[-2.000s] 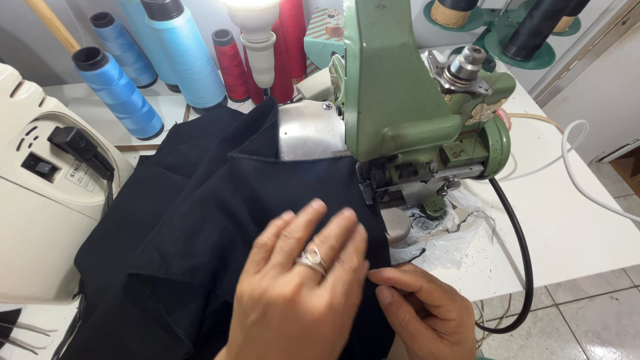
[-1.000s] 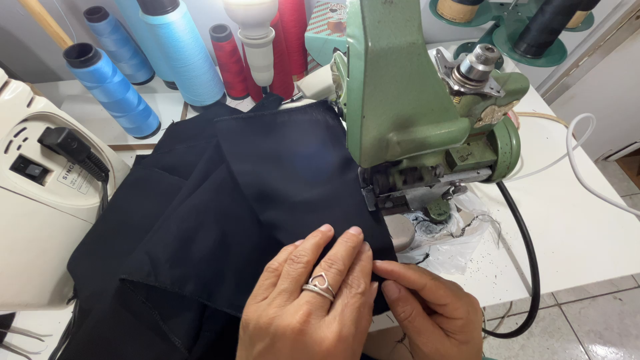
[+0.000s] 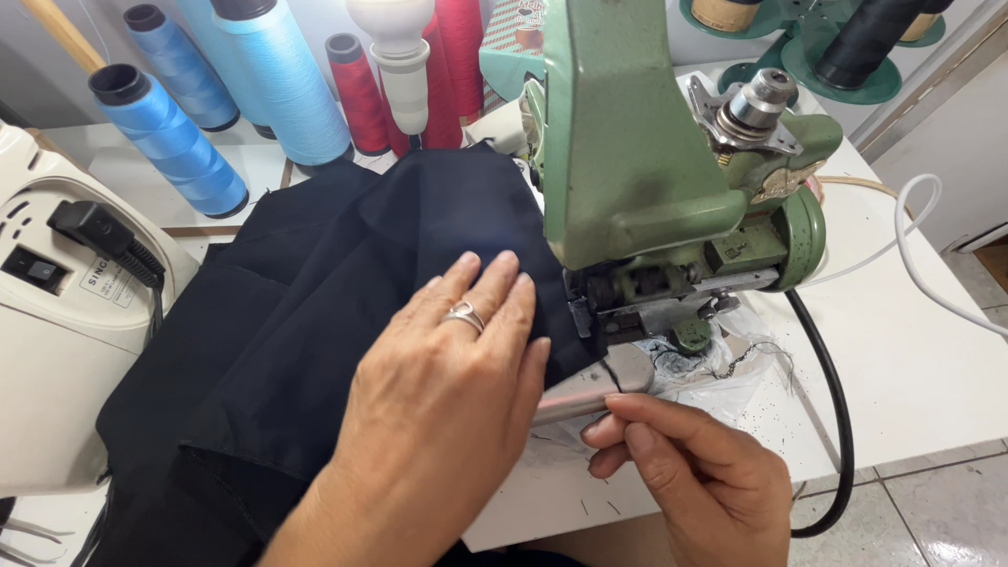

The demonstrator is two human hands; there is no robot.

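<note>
Dark navy fabric [image 3: 331, 315] lies over the bed of a green overlock sewing machine [image 3: 614, 142], its right edge at the presser foot [image 3: 581, 315]. My left hand [image 3: 449, 370], with rings on one finger, rests flat on the cloth, fingers together and pointing at the machine. Below the foot, my right hand [image 3: 693, 465] has its fingertips at the end of a short dark thread chain [image 3: 612, 376] that runs from the fabric's corner. Whether the fingers pinch the chain is hard to see.
Blue thread cones [image 3: 169, 146] and red cones [image 3: 358, 94] stand behind the fabric. A cream Singer machine [image 3: 63, 331] is at the left. A black cable [image 3: 835, 409] hangs at the table's right side. Lint and a clear plastic bag [image 3: 724, 362] lie under the machine head.
The fabric's near right corner has moved up to the presser foot. My left hand has moved forward with it, and my right hand is now off the cloth's edge, with the thread chain showing.
</note>
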